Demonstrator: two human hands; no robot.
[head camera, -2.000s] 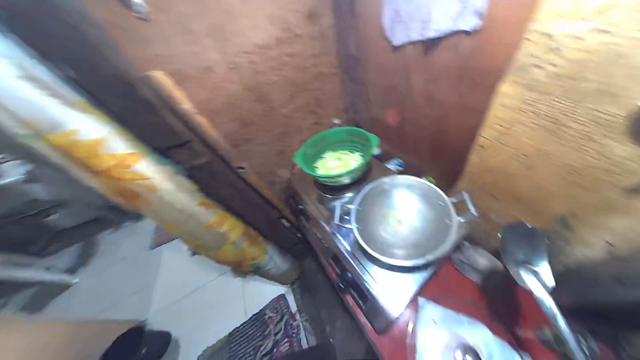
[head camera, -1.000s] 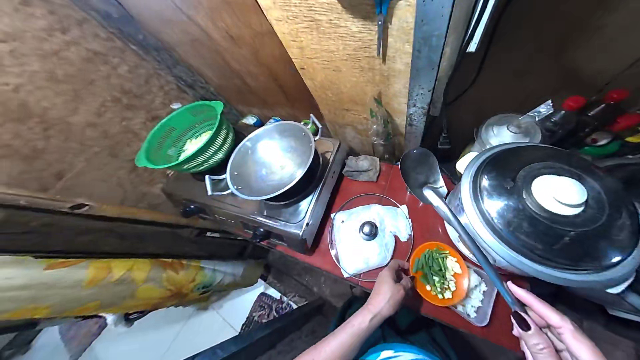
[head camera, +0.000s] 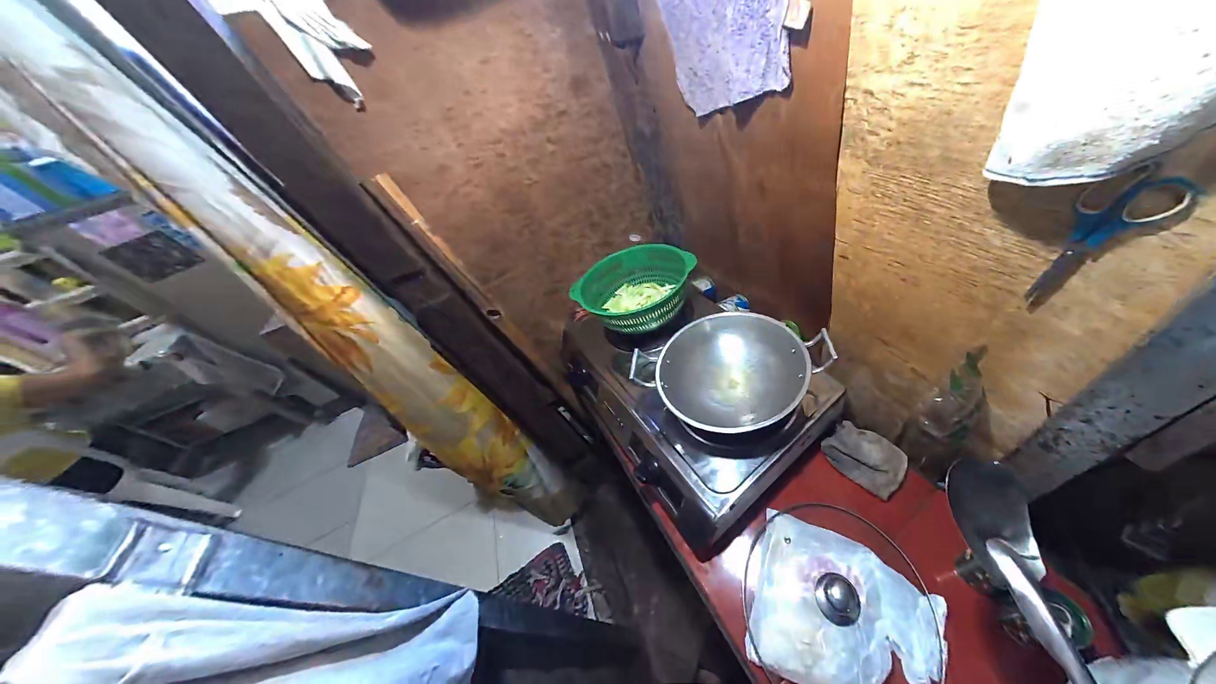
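Neither of my hands shows clearly in the head view. A metal wok (head camera: 733, 372) with two loop handles sits on the right burner of a two-burner gas stove (head camera: 722, 475); a little oil or liquid glistens at its bottom. On the left burner stands a green plastic colander (head camera: 635, 285) with pale cut vegetables (head camera: 636, 296) in it. A glass lid with a metal knob (head camera: 838, 598) lies over a white plastic bag (head camera: 807, 570) on the red table. To its right, a metal ladle (head camera: 1031, 589) slants down to the lower edge; what holds it is out of view.
A folded grey cloth (head camera: 864, 459) lies beside the stove. Blue-handled scissors (head camera: 1107, 223) and cloths (head camera: 727, 47) hang on the wooden walls. A flowered curtain (head camera: 380, 342) and dark beam stand left. Beyond them, a person's arm (head camera: 71, 375) shows at the far left.
The view has swung left. One second ago my left hand was at an orange bowl of cut vegetables and my right hand held the ladle; both hands and the bowl are out of view now.
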